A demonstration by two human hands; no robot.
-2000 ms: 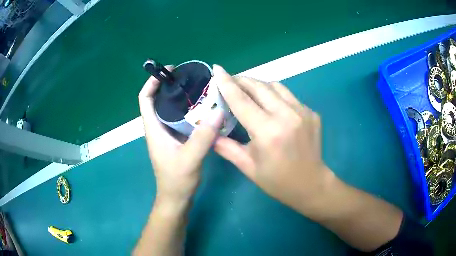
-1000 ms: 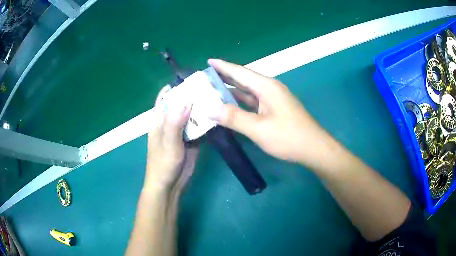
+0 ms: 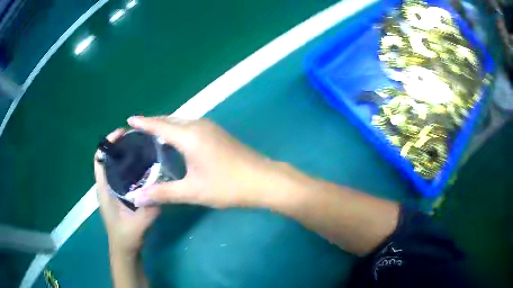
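The microphone body (image 3: 132, 160) is held over the bench near the rail, at the left of the view. Its round black end faces me, with a pale rim and a short black neck (image 3: 107, 149) at its left side. Small reddish wires (image 3: 138, 183) show at its lower right edge. My left hand (image 3: 121, 222) holds the body from below and the left. My right hand (image 3: 197, 163) grips its right side, thumb below and fingers above. The picture is blurred, and the handle cannot be made out.
A blue parts bin (image 3: 360, 126) heaped with gold trim rings (image 3: 419, 84) stands at the upper right. A pale metal rail (image 3: 242, 73) separates the bench from the green belt (image 3: 146, 56). Part of a gold ring (image 3: 50, 278) shows at the lower left edge.
The view has swung right, so the bin sits nearer the middle and the yellow tool is out of view. The body has turned from its white panel side to its black end.
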